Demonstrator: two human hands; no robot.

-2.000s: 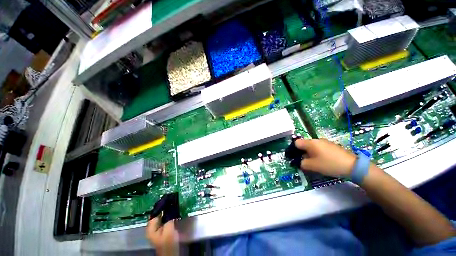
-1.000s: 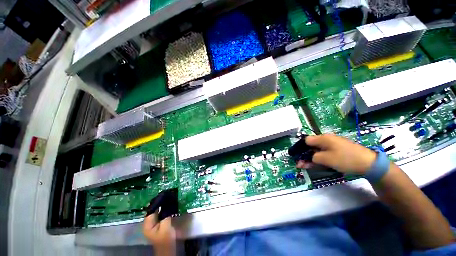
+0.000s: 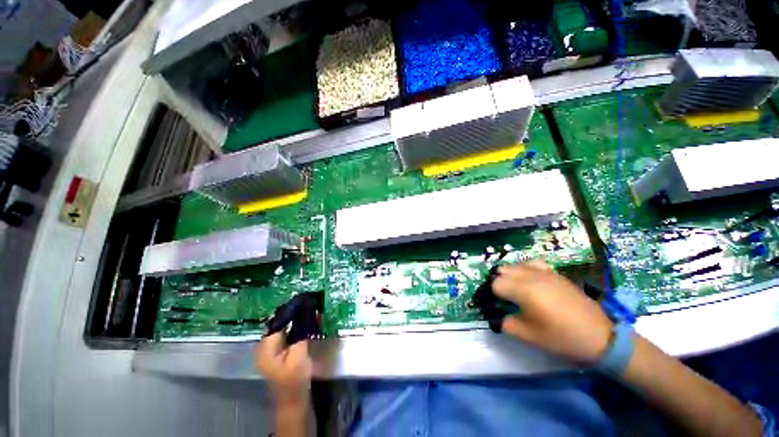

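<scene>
A green circuit board (image 3: 401, 303) lies in front of me, with a long heatsink (image 3: 457, 210) across its middle and a finned heatsink (image 3: 461, 128) on a yellow strip at its far side. My right hand (image 3: 547, 307), with black fingertip coverings and a light blue wrist strap (image 3: 617, 348), is over the board's near right part, fingers pointing down; its fingertips are hidden. My left hand (image 3: 289, 346), also with black coverings, is at the near edge by the gap between this board and the left one. I cannot tell if either holds a part.
Bins of cream components (image 3: 357, 72), blue components (image 3: 448, 47) and dark blue components (image 3: 528, 43) stand behind the boards. Another board (image 3: 196, 303) lies left and one (image 3: 683, 247) right. A thin blue cord (image 3: 620, 162) hangs at the right. The white conveyor rail (image 3: 427, 352) runs along the front.
My right hand has moved left and nearer over the board's front edge, and its fingers point lower. My left hand stays near the same gap. The whole view has shifted.
</scene>
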